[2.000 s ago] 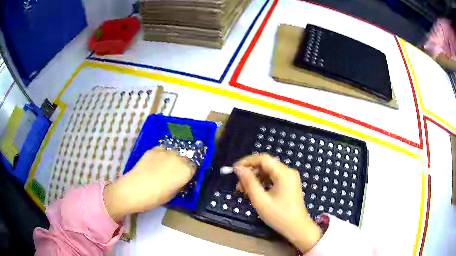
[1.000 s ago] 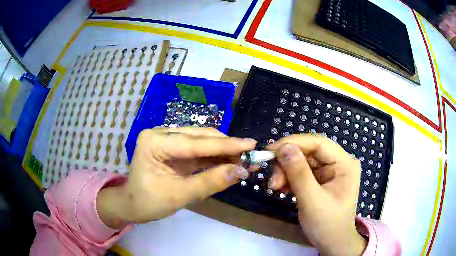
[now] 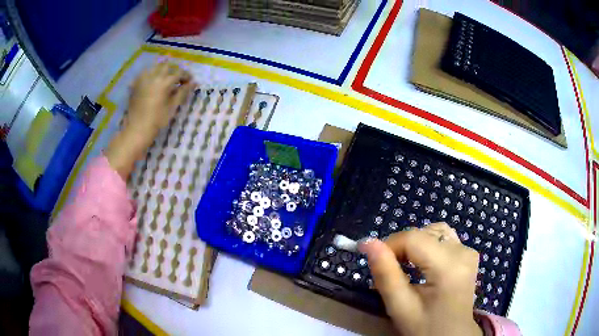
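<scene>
My left hand point(image 3: 157, 92) is blurred at the far left part of the slotted holding board point(image 3: 180, 177), near its row of dark-headed small parts point(image 3: 223, 92); whether it grips one is hidden. My right hand point(image 3: 427, 269) holds a small white cylindrical workpiece point(image 3: 345, 243) between thumb and fingers, above the near-left part of the black blister tray point(image 3: 358, 170). Silver seated parts point(image 3: 437, 190) fill many of the tray's pockets. The blue parts bin point(image 3: 220, 197) stands between board and tray, with loose shiny metal washers point(image 3: 269, 203) heaped inside.
A second black tray point(image 3: 506, 72) lies on a cardboard sheet point(image 3: 430, 49) at the far right. A red bin point(image 3: 184, 16) and stacked boards point(image 3: 295, 14) stand at the back. A blue side box point(image 3: 56, 157) is at the left edge. Cardboard point(image 3: 289, 292) shows under the near tray.
My left hand has left my right hand and the workpiece and reached to the board's far end. My right hand still holds a white workpiece, now lower and over the tray. The camera view has shifted.
</scene>
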